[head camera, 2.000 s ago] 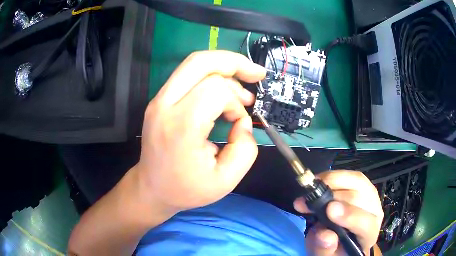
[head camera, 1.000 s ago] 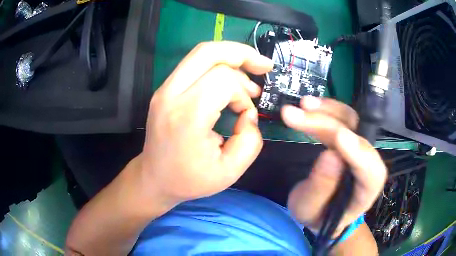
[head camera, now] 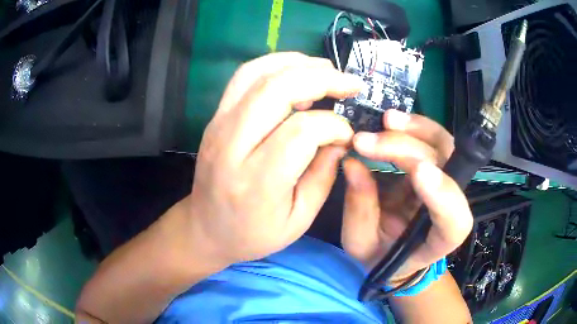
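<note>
The black circuit board (head camera: 377, 95) with white markings lies on the green mat, with thin red, white and black wires at its upper left. My left hand (head camera: 266, 152) covers its lower left edge. Its fingertips are close together; whether they pinch a wire is hidden. My right hand (head camera: 411, 190) holds the soldering iron (head camera: 471, 149) across the palm, its metal tip pointing up and right, away from the board. The right fingertips are at the board's lower edge, against or very near the left fingertips.
A black foam tray (head camera: 142, 136) with cables and a silver-wrapped end is at the left. A white fume extractor (head camera: 496, 136) with a black grille stands at the right. A thick black cable (head camera: 354, 9) runs behind the board. More units (head camera: 490, 247) sit at lower right.
The iron's tip has left the board and swung up to the right. My right fingers have moved to the board's lower edge beside my left fingertips. The board sits slightly higher and further right.
</note>
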